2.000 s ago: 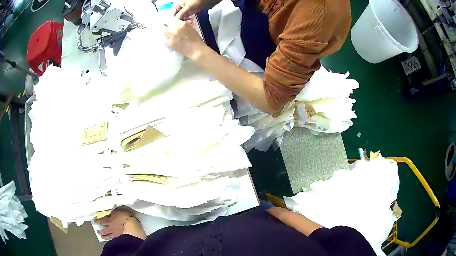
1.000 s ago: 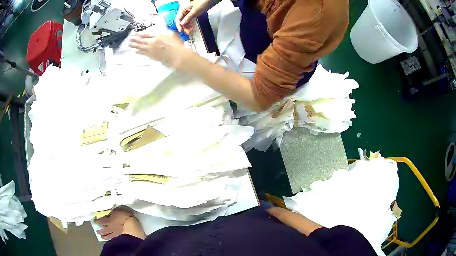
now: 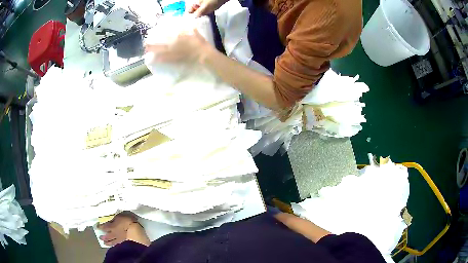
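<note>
A wide heap of white cut fabric pieces lies on the white table in front of me, drawn in along a middle line, with tan flat pieces between layers. My left hand rests at the heap's near left edge, on the table's corner; its fingertips are partly hidden, so I cannot tell if it grips anything. Of my right arm only the bare forearm shows; its hand is hidden at my dark clothing.
A co-worker's blurred hand is over white fabric by a grey-white machine. A tied white bundle, a speckled grey board and a yellow trolley frame with white fabric stand right. A red stool and white bucket stand beyond.
The co-worker's hands and the white fabric near the machine have moved, uncovering a grey machine surface. The bright blue item shows less than one second ago. My arms have not visibly moved.
</note>
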